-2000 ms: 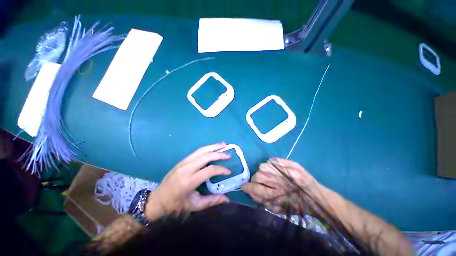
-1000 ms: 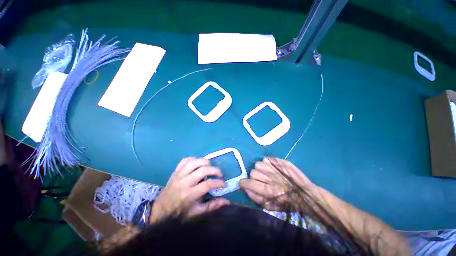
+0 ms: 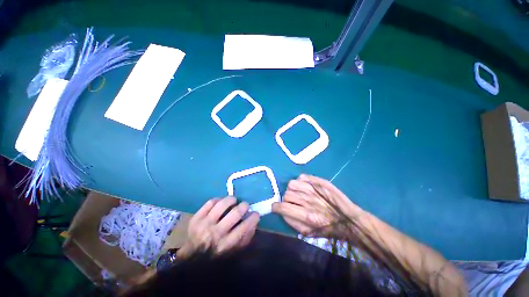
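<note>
A white rounded-square plastic frame (image 3: 265,205) is at the bench's near edge, its wider side towards me. My left hand (image 3: 223,225) has its fingertips on the frame's lower left corner and holds it. My right hand (image 3: 310,204) is closed at the frame's lower right corner, fingertips pinched. A thin pale wire (image 3: 364,134) runs from behind my right hand up the bench in a curve. What the right fingertips pinch is hidden; the wire seems to lead into that hand. Two more white frames (image 3: 216,114) (image 3: 301,156) lie flat beyond.
Another thin wire (image 3: 146,143) curves at left. A pale wire bundle (image 3: 60,125), clear bag (image 3: 53,64) and white sheets (image 3: 268,52) lie farther off. A metal post (image 3: 361,35) stands behind. A carton (image 3: 496,156) is at right; another carton (image 3: 87,235) with white loops is below the edge.
My left hand has moved down from the frame's left side and opening to its lower left corner. The view has shifted, bringing more of the right carton into sight.
</note>
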